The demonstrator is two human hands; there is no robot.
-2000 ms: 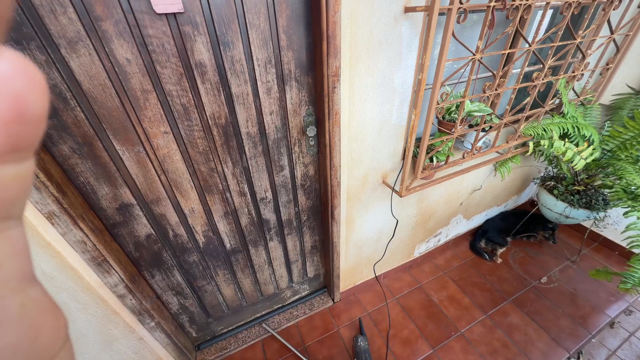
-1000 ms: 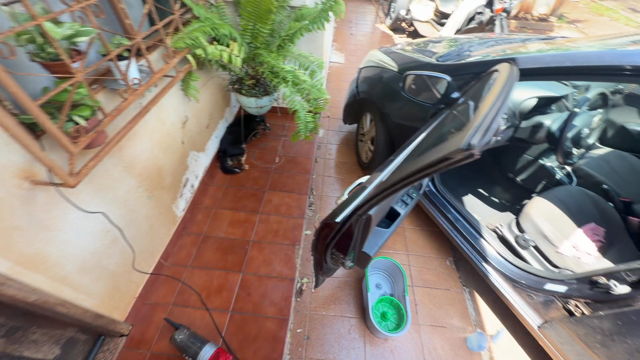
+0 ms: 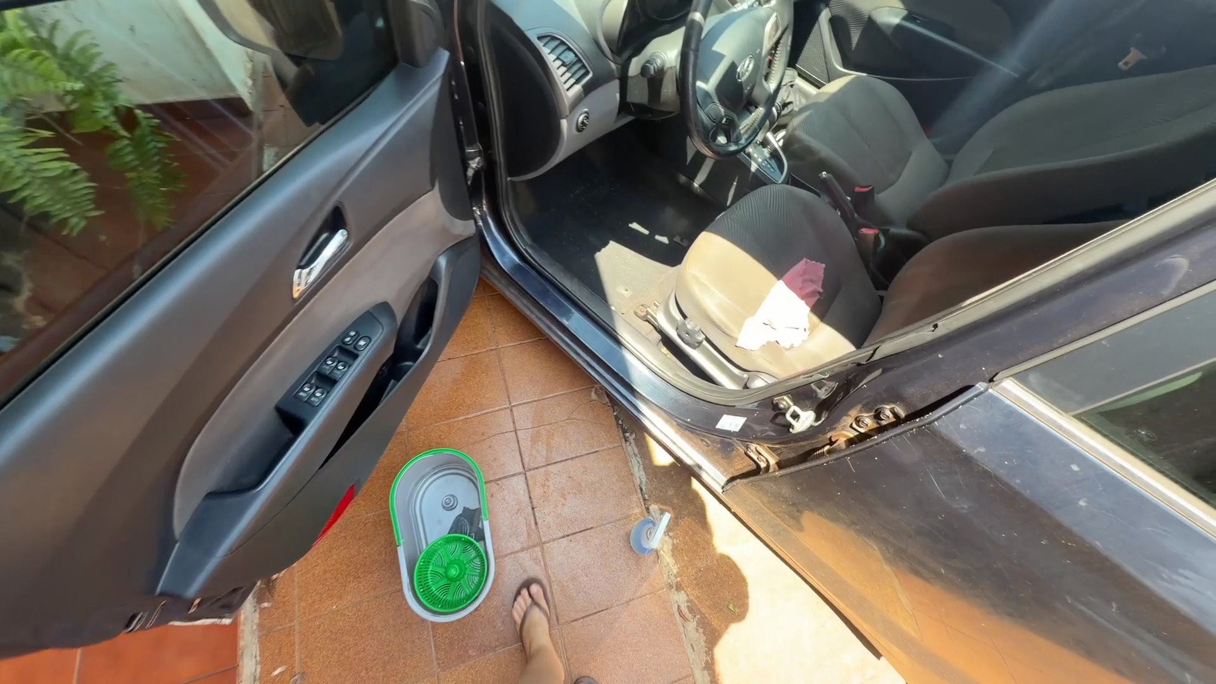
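Observation:
Neither my left hand nor my right hand shows in the head view. A crumpled white and maroon cloth [image 3: 787, 309] lies on the car's front seat [image 3: 731, 256], partly in sunlight. Below the open car door [image 3: 285, 313] a grey mop bucket with a green rim [image 3: 408, 541] stands on the tiles, with a green spinner basket [image 3: 450, 573] at its near end and something dark inside. To its right is a small clear bottle or container [image 3: 646, 535] with a white top. The black steering wheel [image 3: 696, 85] is at the upper middle.
The open door stands along the left, with window switches [image 3: 332, 368] on its armrest. The metal door sill [image 3: 608, 366] crosses the middle diagonally. My sandalled foot [image 3: 532, 608] is on the tiled floor [image 3: 494, 408] beside the bucket. A fern [image 3: 57, 142] shows through the door glass.
The view has swung from the wooden door and tiled porch to the open car, now much closer. The fingers at the left edge two seconds ago are out of view.

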